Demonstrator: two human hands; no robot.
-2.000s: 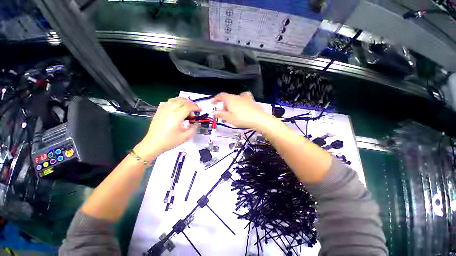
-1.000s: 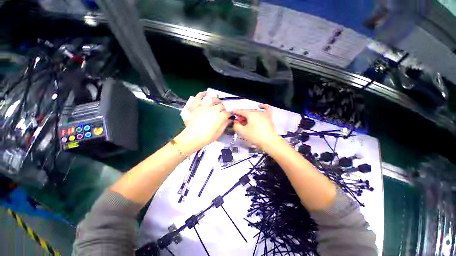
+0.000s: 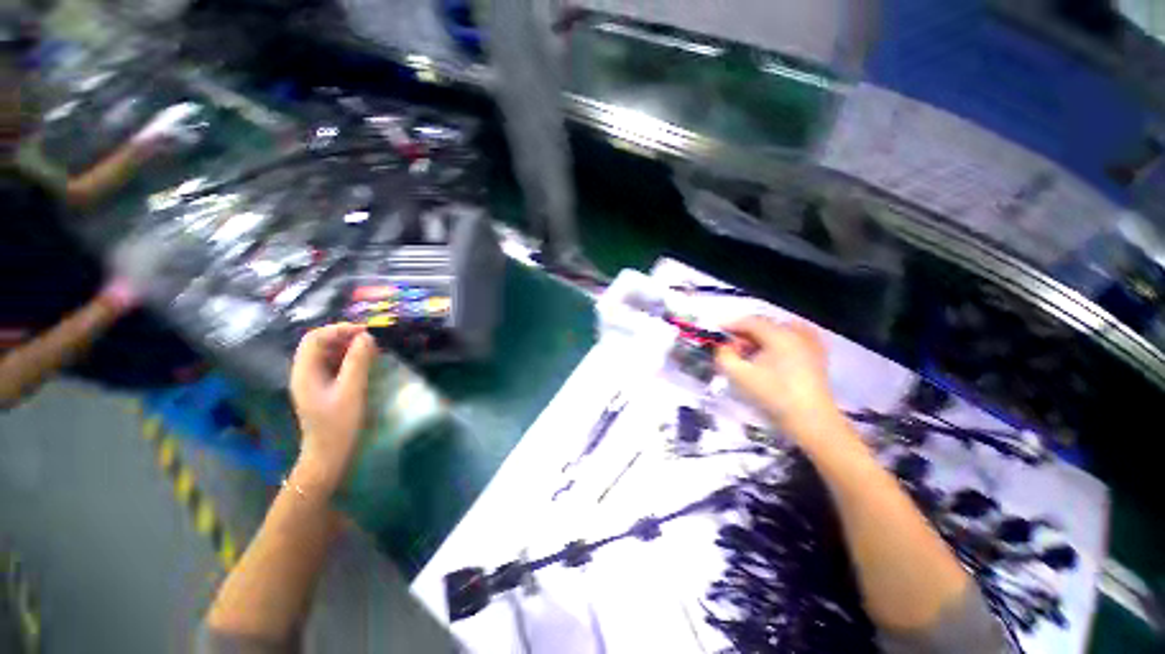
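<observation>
My left hand [image 3: 330, 394] is off the board, in front of the black tester [image 3: 473, 288]. Its thumb and fingers are close together; blur hides whether anything is between them. My right hand [image 3: 782, 373] is over the board's upper part, its fingertips closed on the end of the red wires [image 3: 691, 330], beside a white fixture block [image 3: 632, 302]. The black harness [image 3: 611, 543] runs diagonally across the white board [image 3: 511, 517], with dark blocks along it. A large heap of black cable ties [image 3: 779, 556] lies under my right forearm.
Another person's hands [image 3: 141, 268] are at the far left by a pile of shiny bagged harnesses [image 3: 275, 243]. Thin dark pieces [image 3: 594, 441] lie on the board's left. A metal rail [image 3: 639, 128] and a dark parts tray [image 3: 997, 364] are behind the board.
The view has swung left, bringing the other person into sight. My left hand has left the red wires and moved left to the tester. My right hand remains at the wires.
</observation>
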